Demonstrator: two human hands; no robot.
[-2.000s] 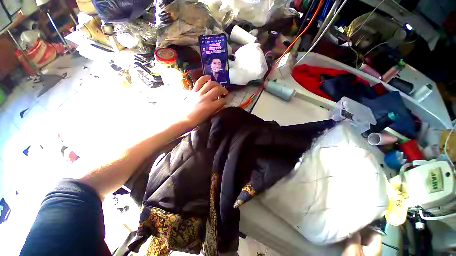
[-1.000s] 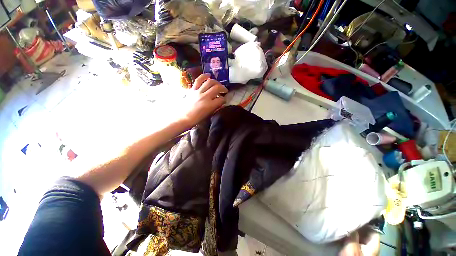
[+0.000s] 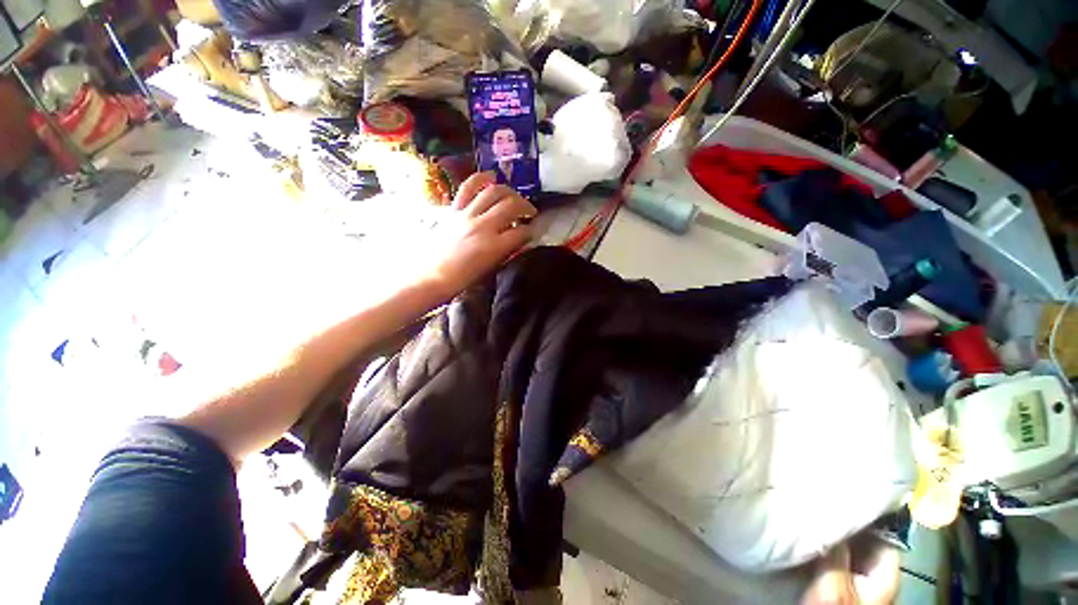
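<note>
My left hand [image 3: 482, 234] reaches across to the upright phone [image 3: 506, 136]. Its fingertips are at the lit screen's lower edge, fingers slightly apart, with nothing seen in them. My right hand [image 3: 854, 577] is at the bottom edge, partly cut off and half hidden below the white padding; its grip cannot be made out. The dark quilted garment [image 3: 414, 408] lies heaped below my left hand, with gold-patterned trim [image 3: 414, 538] at its lower edge. Its white padding [image 3: 792, 437] spreads right towards the sewing machine head [image 3: 1019, 435].
Behind the garment are a grey spool [image 3: 660, 209], a clear plastic box [image 3: 837, 262], a red-lidded jar [image 3: 387, 122] and orange cables [image 3: 709, 77]. A white-rimmed tray [image 3: 1005, 254] holds red and navy cloth. More spools stand near the machine head. Strong glare covers the left side.
My left hand stays at the phone's lower edge with only a very slight shift. The garment and my right hand look almost unchanged.
</note>
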